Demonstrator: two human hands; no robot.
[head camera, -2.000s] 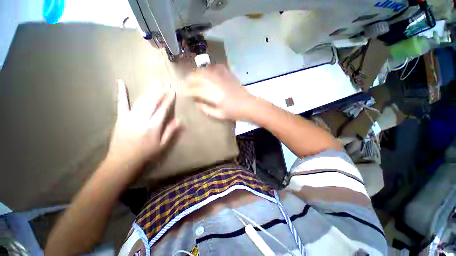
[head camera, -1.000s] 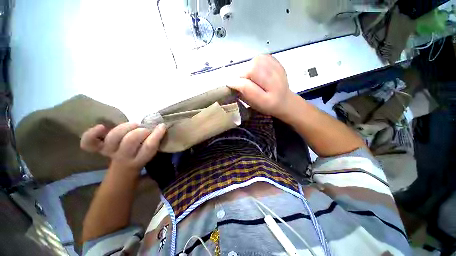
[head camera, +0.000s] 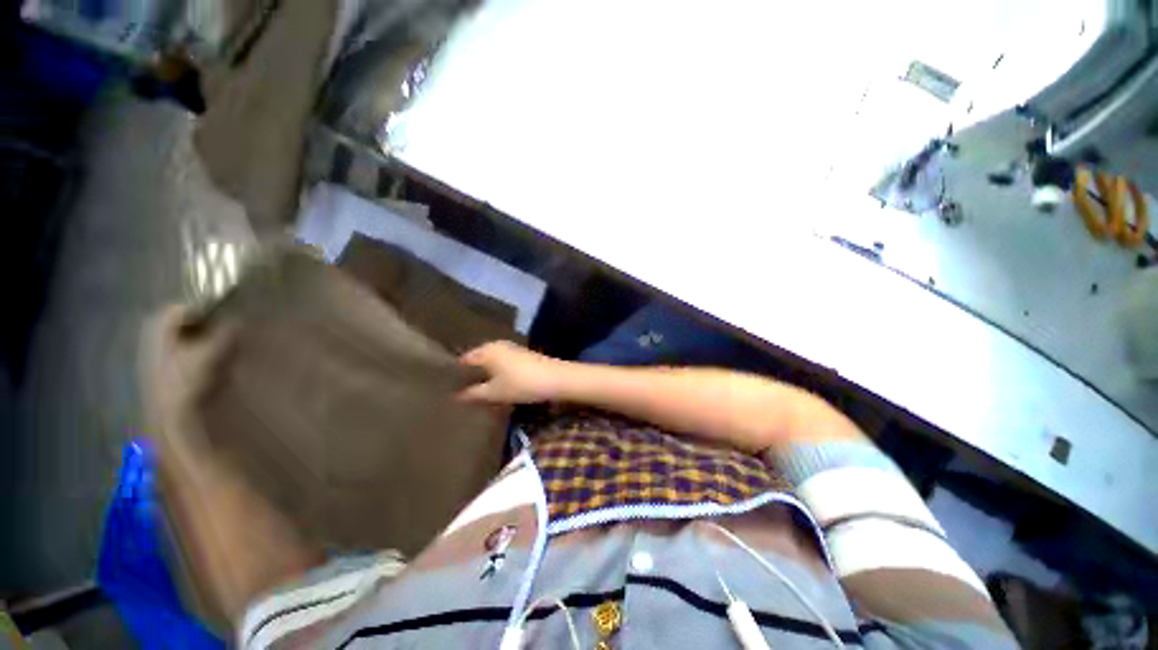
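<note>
A brown cloth panel (head camera: 349, 394) hangs between my two hands at the left, off the white table. My left hand (head camera: 184, 356) is blurred and holds the panel's far left side, with its fingers partly hidden by the cloth. My right hand (head camera: 505, 375) pinches the panel's right edge near the apron. The sewing machine (head camera: 1105, 95) is cut off at the upper right, and its needle area is hard to make out.
The white table (head camera: 711, 229) runs diagonally from upper left to lower right. Orange scissor handles (head camera: 1111, 207) lie at the right. Brown cloth (head camera: 267, 102) hangs at the upper left. A blue bag-like thing (head camera: 146, 559) is low at the left.
The view has swung left, and the machine now shows at the far right. The cloth has moved from the table's front to the left side and is spread open between both hands.
</note>
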